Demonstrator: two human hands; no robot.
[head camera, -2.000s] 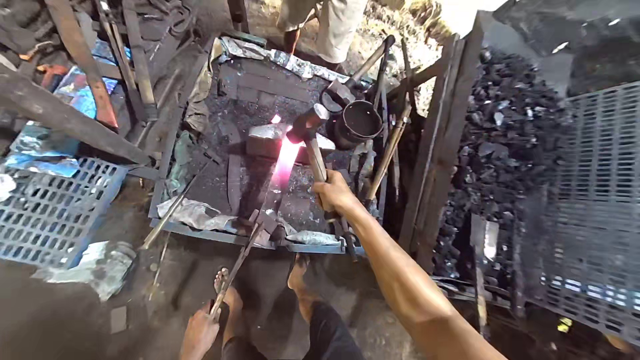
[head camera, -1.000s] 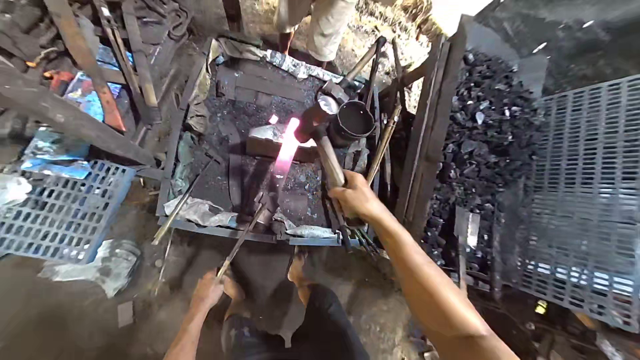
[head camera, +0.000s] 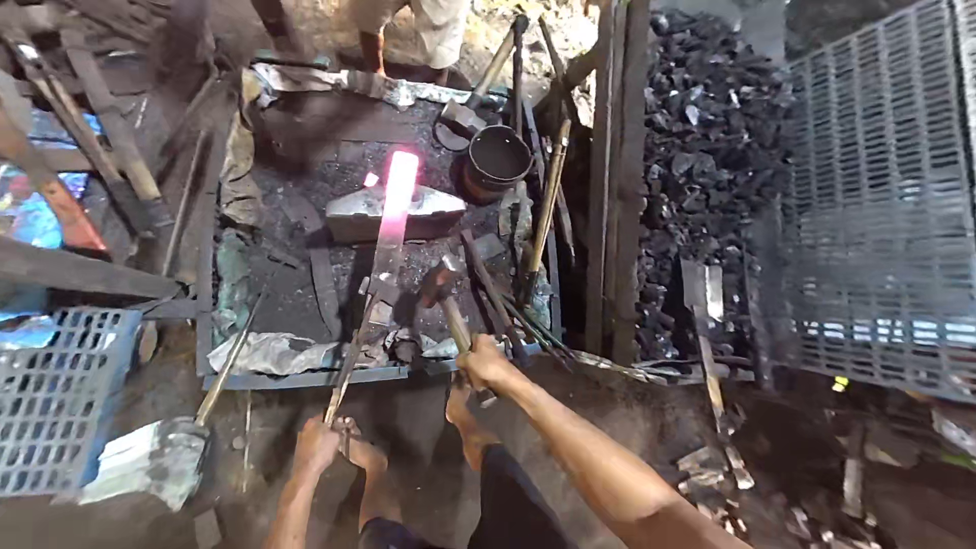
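My left hand (head camera: 316, 446) is closed around the handle end of long tongs (head camera: 349, 366). Their far end holds a flat metal bar (head camera: 398, 198), glowing pink-white over most of its length, which lies across a low anvil block (head camera: 442, 217). A small glowing piece (head camera: 371, 180) shows just left of the bar, behind the block. In my right hand (head camera: 484, 360) is the wooden handle of a hammer (head camera: 438, 287); its head is below and to the right of the block, apart from the bar.
Right of the anvil stand a dark round pot (head camera: 499, 156) and a sledgehammer (head camera: 463, 116). A wooden-walled bin of charcoal (head camera: 698, 175) and a plastic grating (head camera: 877, 183) lie farther right. A plastic crate (head camera: 61, 400) sits at left. Another person's legs (head camera: 438, 34) show beyond the work bed.
The hammer head was up by the glowing bar in both earlier frames; it is now lower, nearer my body and away from the bar. The bar now lies across the anvil block in plain sight.
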